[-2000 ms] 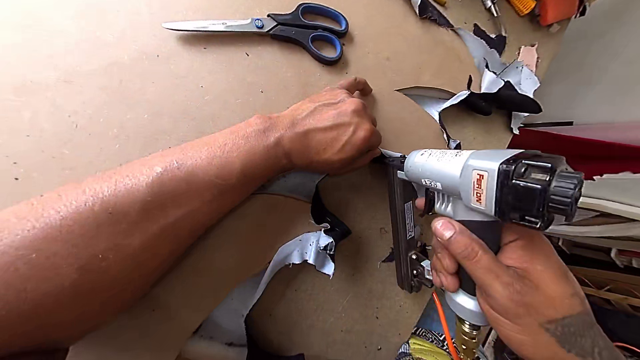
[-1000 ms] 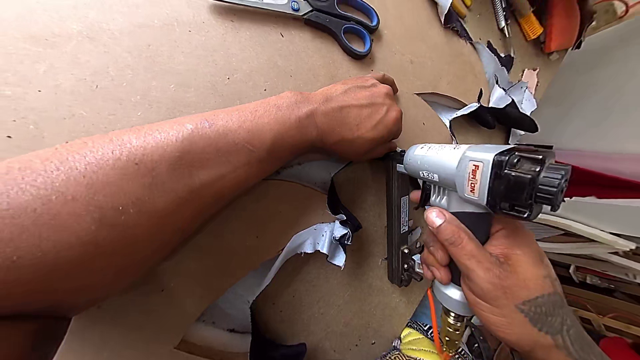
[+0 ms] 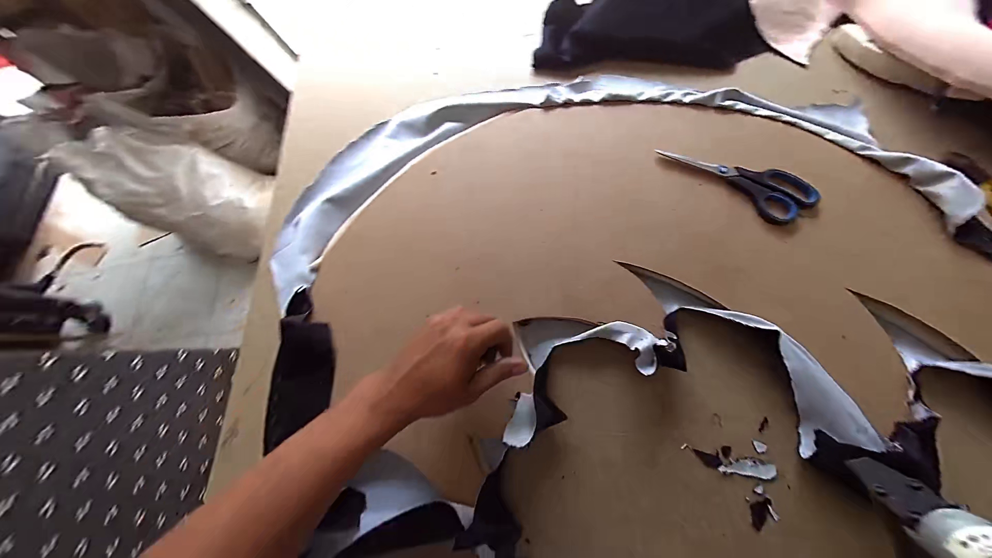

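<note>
My left hand (image 3: 457, 360) is over the brown board (image 3: 558, 217), its thumb and fingertips beside the edge of a pale grey fabric flap (image 3: 550, 333); whether they touch the flap cannot be told. Grey and black fabric strips (image 3: 821, 387) line the board's jagged cut edge, and a long grey strip (image 3: 372, 159) follows its rounded outer edge. Part of the pneumatic stapler (image 3: 907, 496) shows at the lower right corner, its nose over the fabric. My right hand is out of view. The scissors (image 3: 748, 182) with black and blue handles lie on the board.
Small fabric scraps (image 3: 748, 469) lie inside the jagged opening. Dark cloth (image 3: 651, 35) and pink material (image 3: 922, 39) are at the table's far side. Left of the table edge are crumpled plastic sheeting (image 3: 170, 178) and a dark patterned mat (image 3: 116, 449) on the floor.
The view has swung widely and shows more of the board. My left hand has moved away from the stapler's nose, and its fingers have loosened. My right hand has gone out of view.
</note>
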